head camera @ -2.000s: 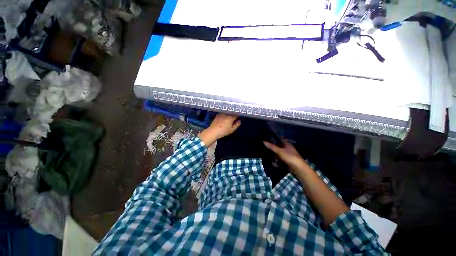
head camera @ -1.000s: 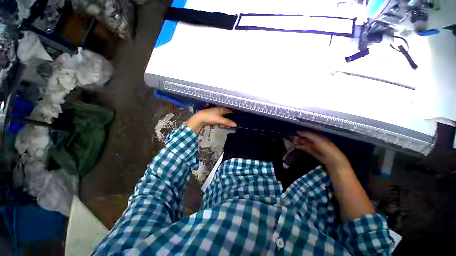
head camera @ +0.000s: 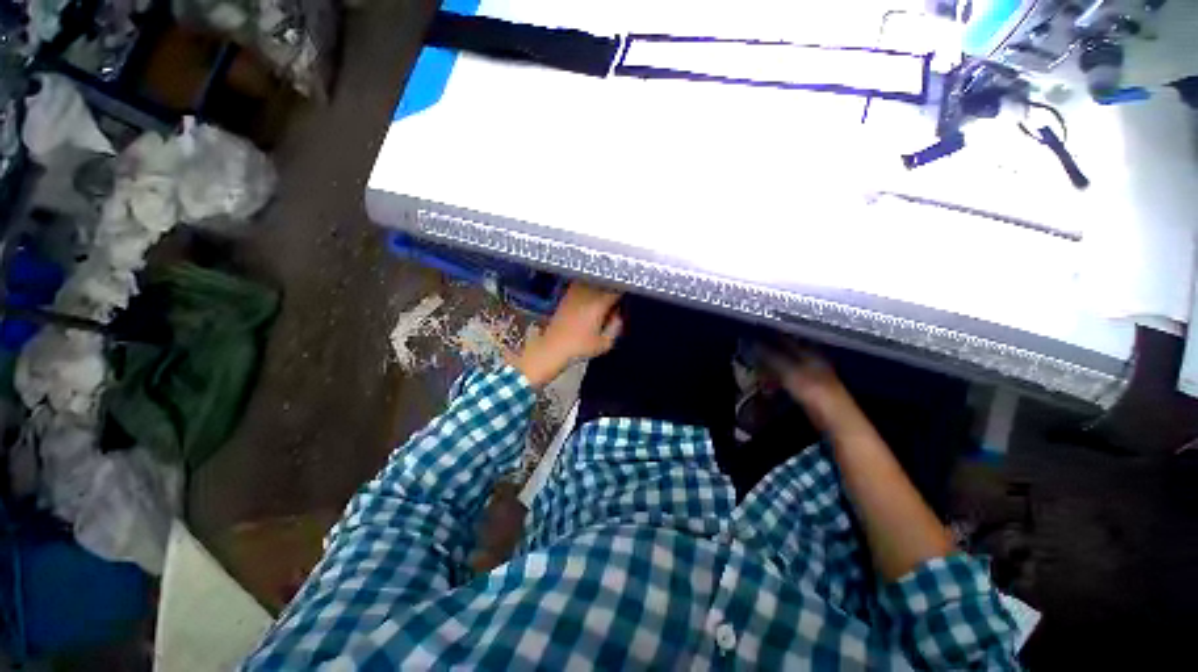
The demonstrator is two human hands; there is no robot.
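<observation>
My left hand (head camera: 583, 323) is low over my lap, at the table's front edge, with its fingers bent and partly hidden. My right hand (head camera: 798, 372) is blurred, to the right over the dark lap, below the same edge. A small light thing shows beside its fingers, too unclear to name. I cannot tell what either hand holds against the dark background. On the table (head camera: 657, 184) lie a long dark strip (head camera: 526, 45) and a white strip with a dark outline (head camera: 775, 66). A small dark piece (head camera: 934, 151) lies near the machine's needle area.
The machine's metal parts (head camera: 1097, 59) are at the upper right. A ruler-marked edge (head camera: 631, 272) runs along the table front. White bundles (head camera: 99, 381) and a green cloth (head camera: 197, 355) are at the left. Pale scraps (head camera: 480, 335) lie on the floor.
My left hand has turned and its fingers are more bent. My right hand has shifted slightly and is blurred. The fine line seen between the hands no longer shows. The view has shifted slightly.
</observation>
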